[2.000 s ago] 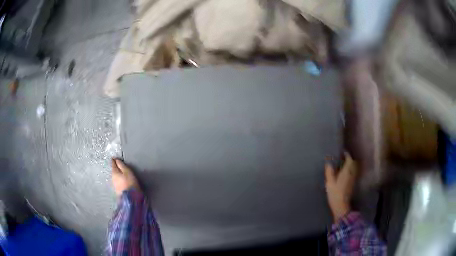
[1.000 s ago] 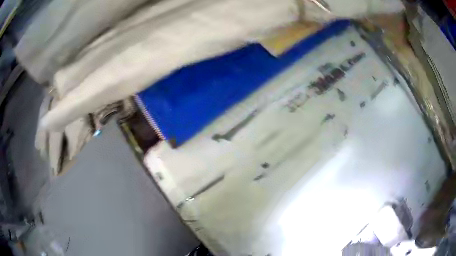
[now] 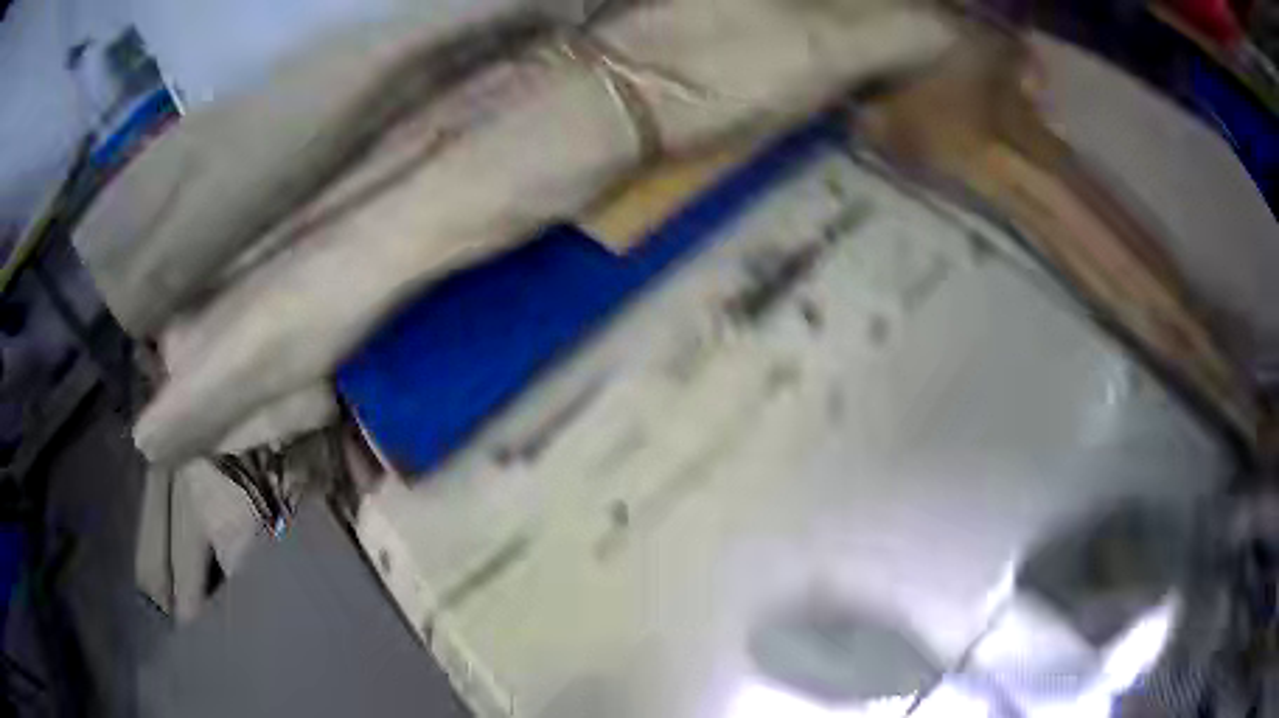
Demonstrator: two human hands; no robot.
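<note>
Neither of my hands shows in the blurred head view. A long bundle of beige cloth (image 3: pixel 407 232) lies across the upper left, with a pale tie strip (image 3: pixel 631 105) around it. More folded beige cloth hangs below its left end, over the edge of the grey board (image 3: pixel 316 631) at the lower left. A blue piece (image 3: pixel 491 344) and a yellow-tan piece (image 3: pixel 659 199) lie partly under the bundle, on the worn white sewing table (image 3: pixel 701 491).
A wooden-brown edge (image 3: pixel 1108 253) runs down the table's far right side. Bright glare and blurred shiny metal parts (image 3: pixel 1108 561) are at the lower right. Dark blurred items stand at the left rim. Red and blue things are at the upper right corner.
My hands were at both sides of the grey board and are now out of view. The view has swung to the table; since a second ago the bundle and blue piece sit lower and further left.
</note>
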